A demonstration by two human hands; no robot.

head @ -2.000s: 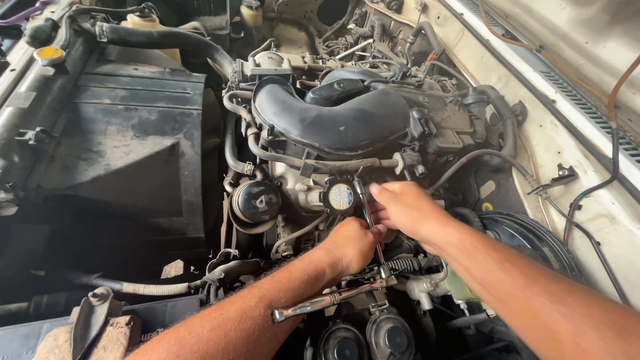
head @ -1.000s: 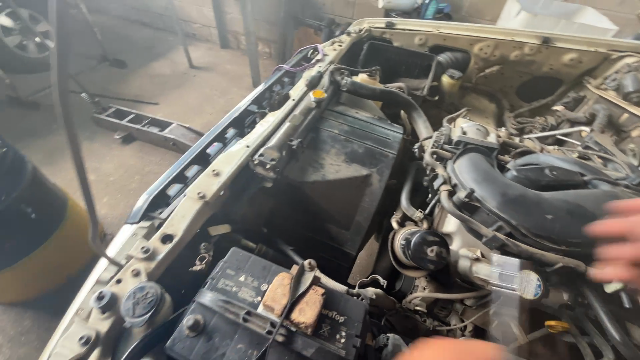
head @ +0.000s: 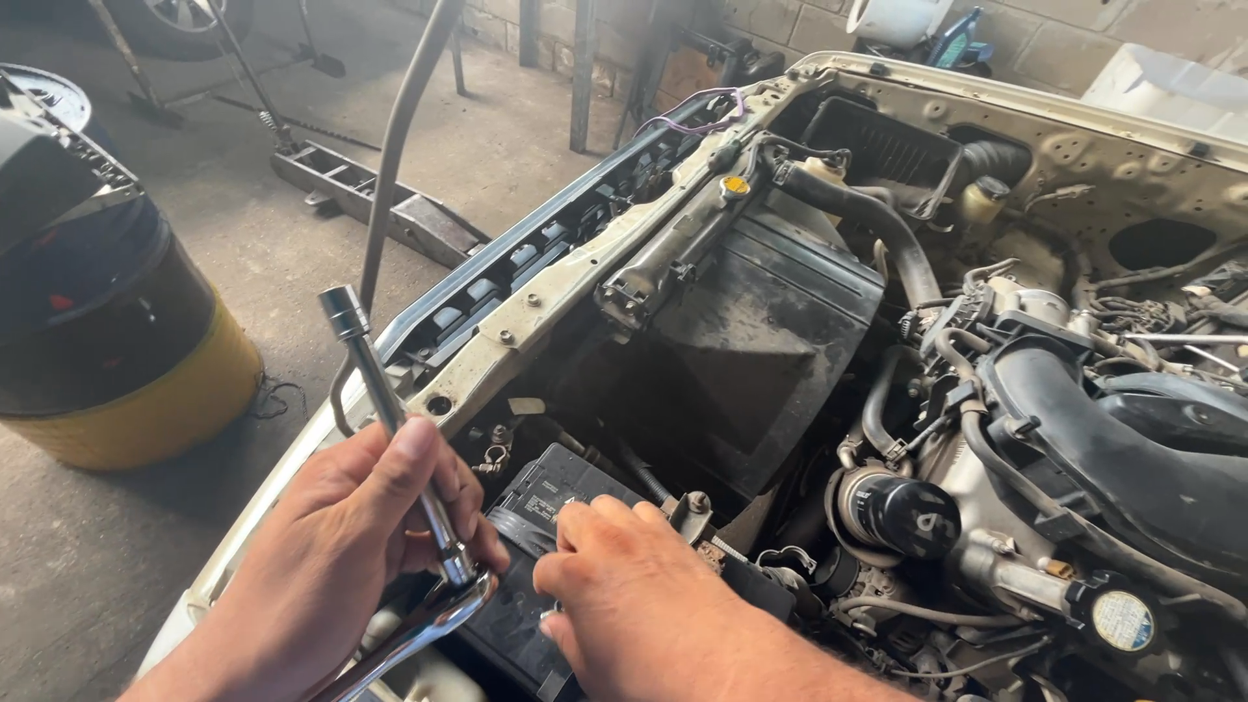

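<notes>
My left hand [head: 361,526] grips a chrome socket extension [head: 375,375], tilted up to the left, with a socket [head: 343,312] on its upper end. A chrome ratchet [head: 429,624] joins the extension's lower end and slopes down to the left below my left hand. Just right of it, my right hand [head: 653,595] is over the black car battery [head: 561,487], its fingers curled; whether something is in them cannot be told. The oil filter [head: 902,512] and the oil filler cap [head: 1121,619] show to the right.
Behind the battery lies the radiator shroud [head: 751,331], with the radiator cap [head: 734,185] at its far end. The black intake pipe [head: 1102,448] is at right. Beyond the car's front edge stand a black and yellow drum [head: 117,331], a thin upright rod [head: 390,166] and a floor jack [head: 370,200].
The view has swung left. Both hands have left the engine's middle, where they held the ratchet and extension; the left now holds these tools up near the battery.
</notes>
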